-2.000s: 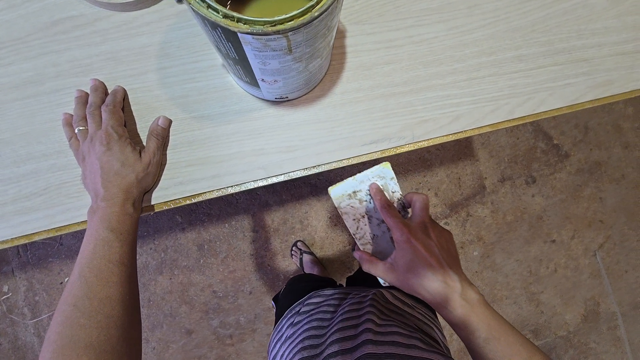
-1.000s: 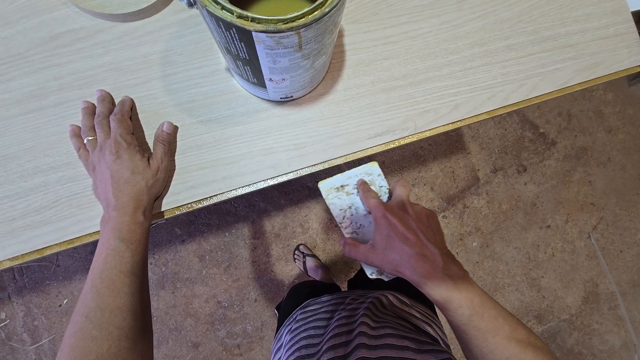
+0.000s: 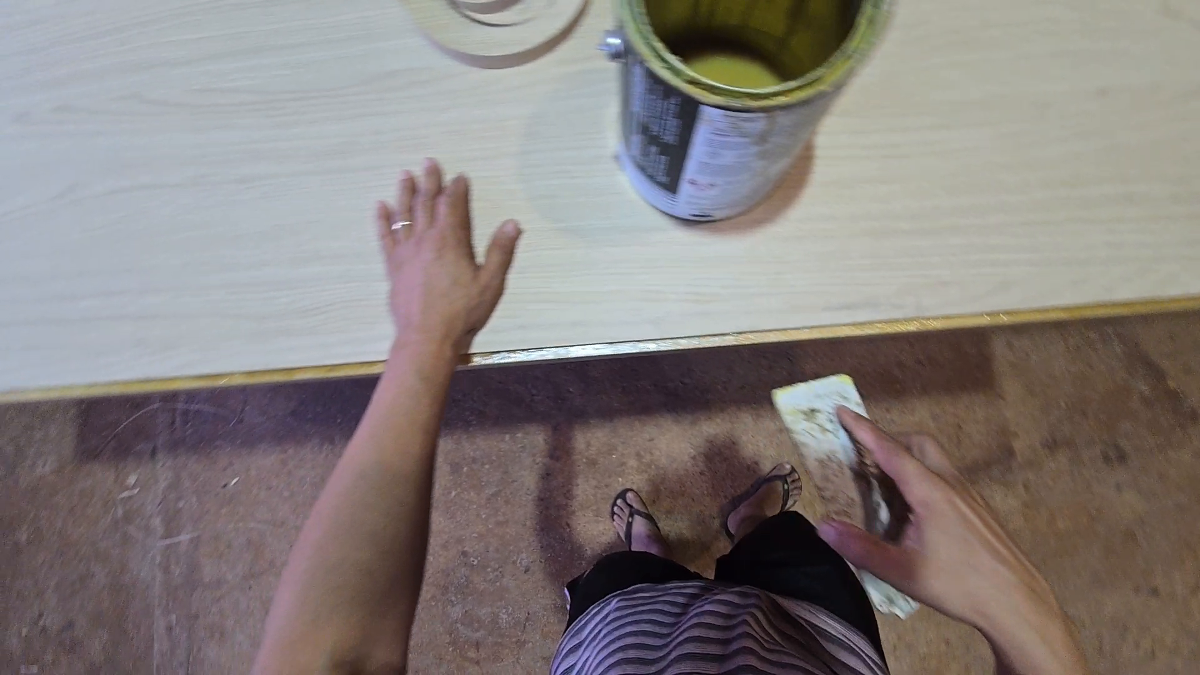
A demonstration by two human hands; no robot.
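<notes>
My left hand [image 3: 439, 267] rests palm down on the pale wood-grain board [image 3: 234, 281], fingers apart, a ring on one finger. My right hand [image 3: 923, 525] grips a flat, whitish rectangular piece [image 3: 817, 403], smeared with yellowish and brown residue, and holds it in front of the board's near edge, apart from it. A metal can [image 3: 722, 159] with a labelled side and yellow-coated rim stands on the board, to the right of my left hand; yellowish stuff lies inside. The near edge [image 3: 562, 352] of the board looks wet and shiny in its middle stretch.
A coil of pale edge-banding strip [image 3: 497, 42] lies on the board left of the can. Below the board is a brown, stained floor [image 3: 487, 544] with small scraps at the left. My feet in flip-flops [image 3: 636, 514] stand close to the board.
The view has shifted, showing more of the coil and both feet. My right hand still holds the flat piece, now farther right of my body. My left hand stays flat on the board.
</notes>
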